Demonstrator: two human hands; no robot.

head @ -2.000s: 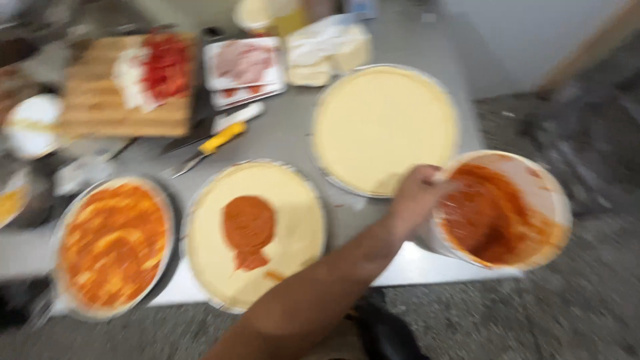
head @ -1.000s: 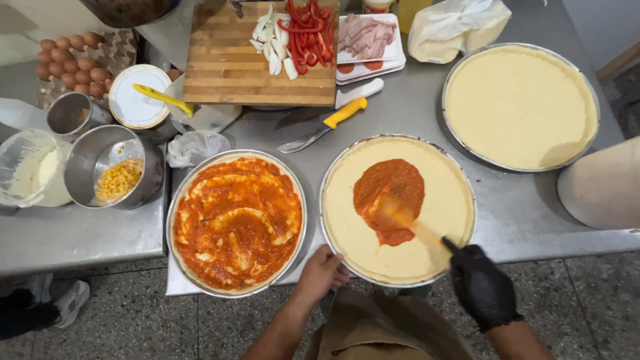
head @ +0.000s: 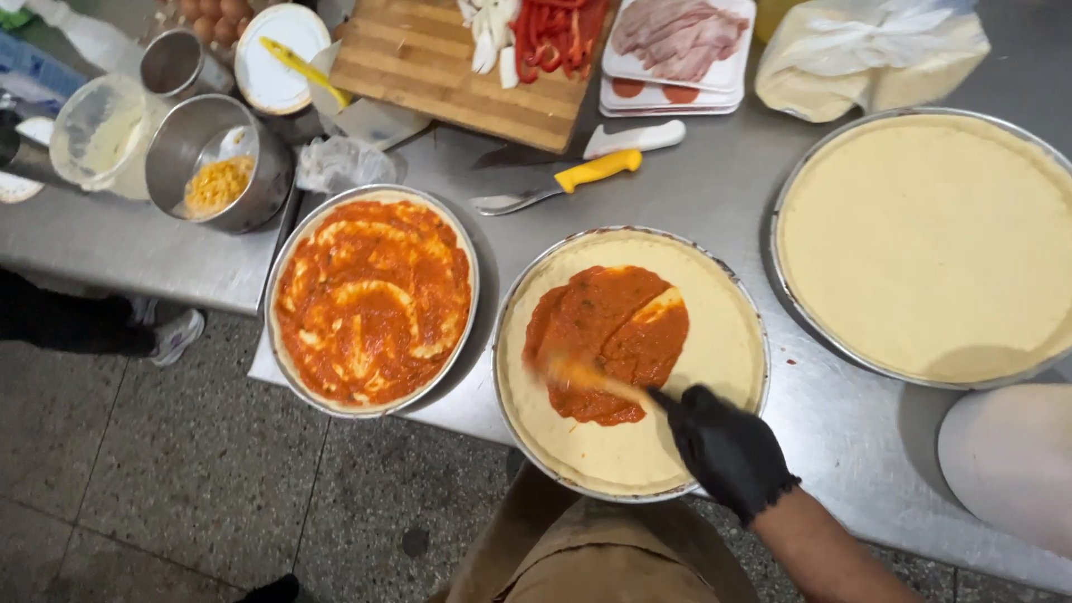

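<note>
My right hand (head: 727, 444), in a black glove, is closed around the dark handle of a sauce-covered spoon (head: 590, 377); motion blurs the spoon's head. It lies in a pool of tomato sauce (head: 607, 327) on the dough of the middle round pan (head: 720, 335). Bare dough shows all around the sauce. To the left, a second pan of dough (head: 373, 301) is covered nearly to its rim with streaky sauce. A third pan holds plain dough (head: 930, 243) at the right. My left hand is out of view.
A yellow-handled utensil (head: 599, 170) and a white-handled knife (head: 636, 138) lie beyond the pans. A cutting board (head: 469, 75) bears sliced red pepper and white pieces. Nearby are meat trays (head: 678, 46), a steel pot of corn (head: 219, 163) and a white bucket (head: 1013, 461). Another person's shoe (head: 177, 335) shows left.
The sauce on the middle pan has spread wider. My left hand, at that pan's near rim one second ago, has left the view. The bucket held two seconds ago now stands at the right.
</note>
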